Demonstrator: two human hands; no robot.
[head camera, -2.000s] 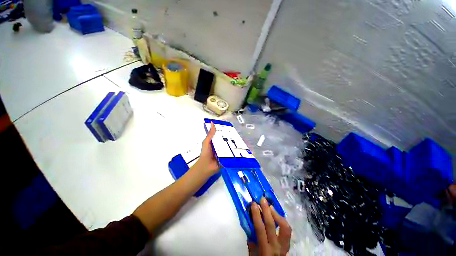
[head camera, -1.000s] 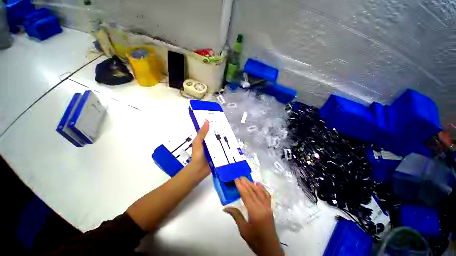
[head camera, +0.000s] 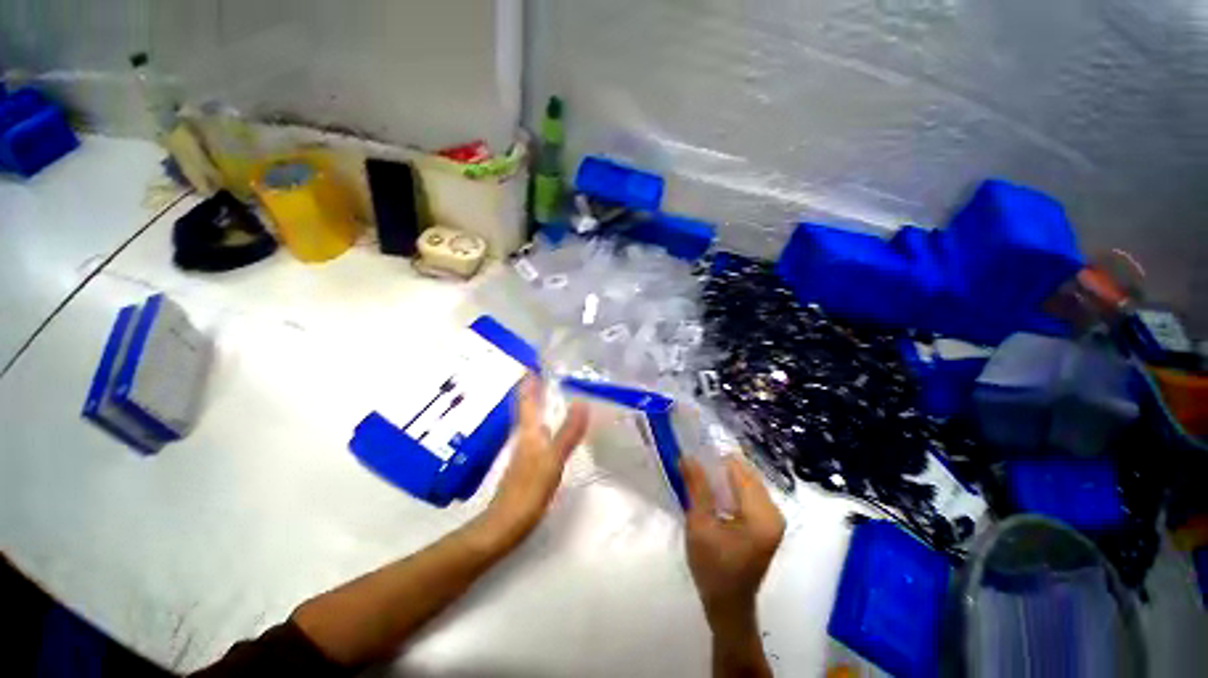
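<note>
A retail box (head camera: 666, 450) is seen nearly edge-on and blurred, with its narrow blue flap sticking out to the left. My right hand (head camera: 733, 530) grips the box by its right side. My left hand (head camera: 537, 457) is just left of the flap, thumb and fingers apart; whether a fingertip touches the flap is unclear. Flat retail box sleeves (head camera: 464, 397), white with a cable picture and blue edges, lie on the table behind my left hand. The inner tray is not visible.
Two finished boxes (head camera: 159, 371) stand at left. Clear plastic bags (head camera: 623, 305) and a pile of black USB cables (head camera: 821, 371) lie beyond my hands. Blue trays (head camera: 890, 596) and a translucent basket (head camera: 1047, 596) are at lower right. A yellow container (head camera: 305, 212) stands by the wall.
The blue tray has gone from sight at the box's open end. The box has turned edge-on and moved right in my right hand. My left hand has come off its side. The view has shifted right.
</note>
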